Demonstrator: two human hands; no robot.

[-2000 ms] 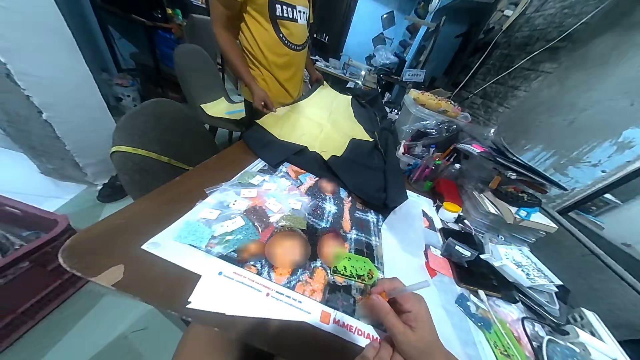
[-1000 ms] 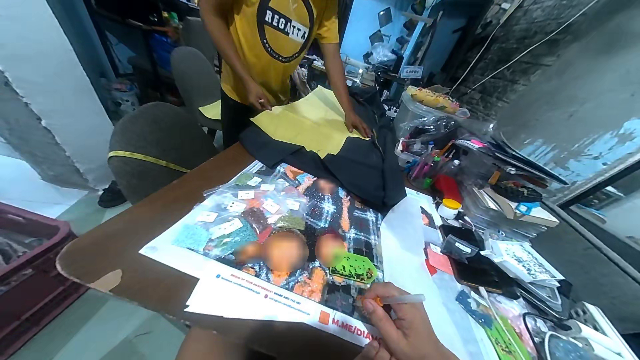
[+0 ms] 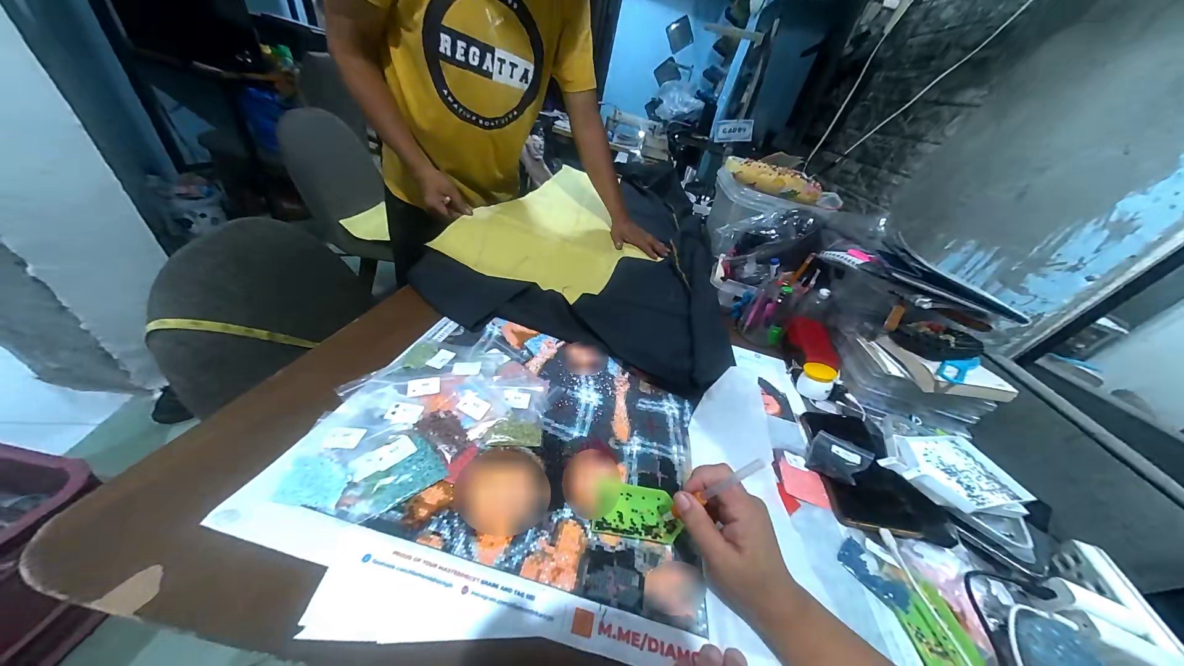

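My right hand [image 3: 735, 536] pinches a slim applicator pen [image 3: 731, 481] with a clear shaft and an orange part, beside a green tray [image 3: 638, 513] holding small dark beads. The tray lies on a diamond painting canvas [image 3: 573, 546] that shows people in plaid. Small plastic bags of colored beads [image 3: 398, 462] with white labels cover the canvas's left part. Only fingertips of my left hand [image 3: 717, 657] show at the bottom edge, so its hold is hidden.
Across the wooden table [image 3: 222, 462], a person in a yellow shirt [image 3: 481, 92] rests hands on yellow pattern paper [image 3: 546, 240] over black fabric [image 3: 647, 324]. Phones [image 3: 879, 499], a yellow-lidded jar [image 3: 817, 379] and stacked papers crowd the right side. A gray chair [image 3: 250, 314] stands left.
The other person's hand on the right has come down onto the yellow paper since the earliest frame. My right hand stays near the green tray, with the pen still in it.
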